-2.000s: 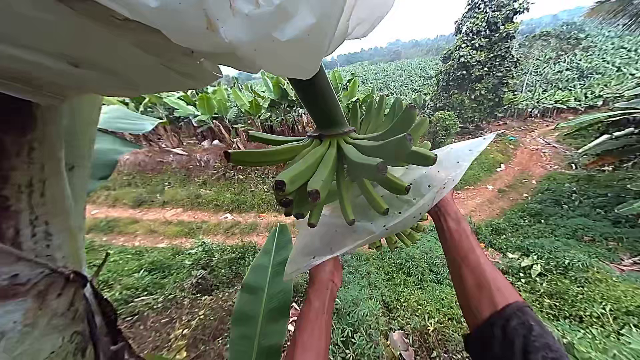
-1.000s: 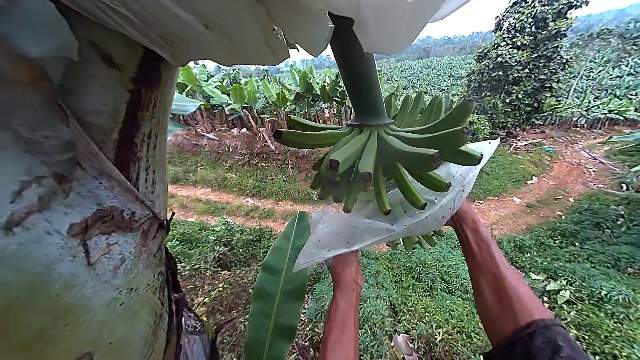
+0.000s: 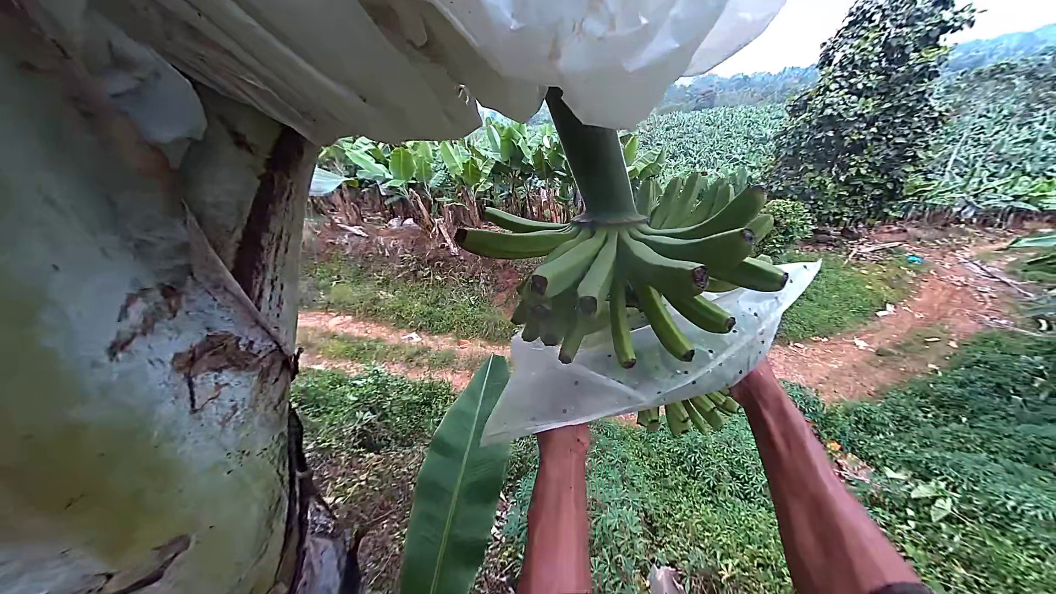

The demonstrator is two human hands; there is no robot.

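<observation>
A green banana bunch (image 3: 610, 256) hangs from a thick stalk (image 3: 598, 169) below a raised white plastic bag (image 3: 577, 58). Around the lower side of its upper fruit lies a translucent plastic sheet with small dots or holes (image 3: 627, 388). My left hand (image 3: 563, 439) is at the sheet's lower left, its fingers hidden behind the plastic. On the right my right hand (image 3: 752, 381) reaches up behind the sheet's edge, fingers likewise covered. More green bananas (image 3: 693, 412) show beneath the sheet, between my two wrists.
A thick banana pseudostem (image 3: 148, 371) fills the left side. A broad green leaf (image 3: 458, 487) stands just left of my left forearm. Beyond are low plants (image 3: 973, 445), a dirt track (image 3: 916, 322), a leafy tree (image 3: 866, 115) and rows of banana plants (image 3: 429, 165).
The view has shifted, bringing more of the pseudostem into the left side. Both hands remain at the sheet under the upper fruit; nothing else has plainly changed.
</observation>
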